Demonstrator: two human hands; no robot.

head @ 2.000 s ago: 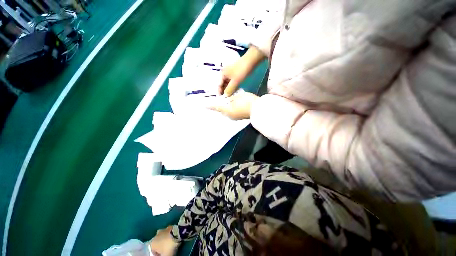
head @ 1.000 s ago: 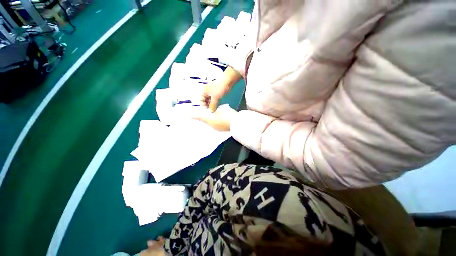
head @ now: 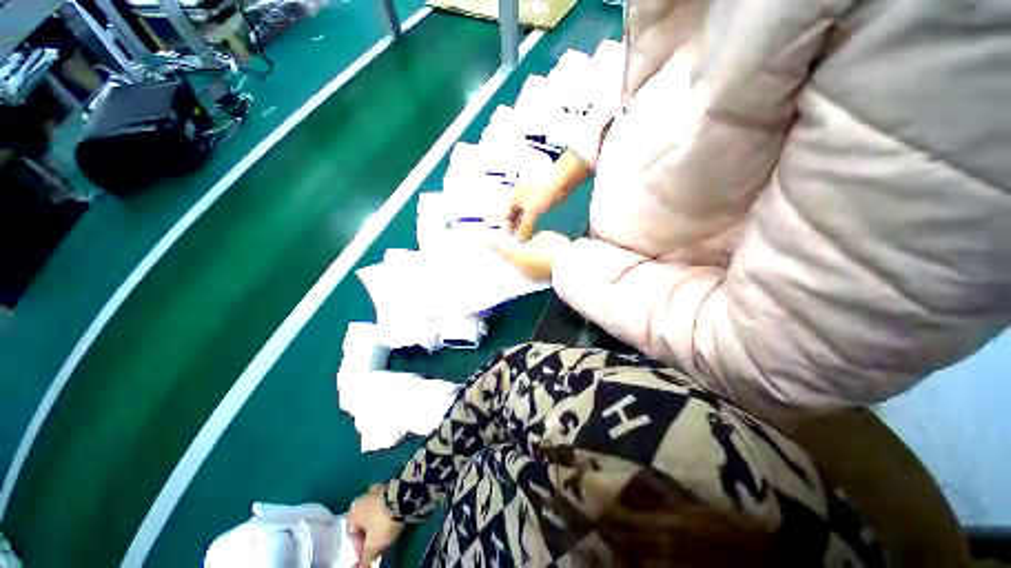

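A white security camera [head: 266, 544] with a rounded head lies at the lower left, cut off by the bottom edge. My right hand [head: 375, 524] comes from a black-and-beige patterned sleeve. Its fingertips are on the white foot end of this camera; the grip is partly cut off by the bottom edge. My left hand is not in view. Another white camera [head: 394, 399] lies on the green bench just above, partly behind my sleeve.
A person in a pale pink padded jacket [head: 721, 222] works beside me, both hands together over a large white sheet [head: 443, 288]. A row of white pieces [head: 471, 172] runs up the bench. A black box [head: 139, 133] with cables is at upper left.
The view has shifted left and up, so the scene sits further right. My right hand and the camera at it, nearly out of view one second ago, show again at the bottom.
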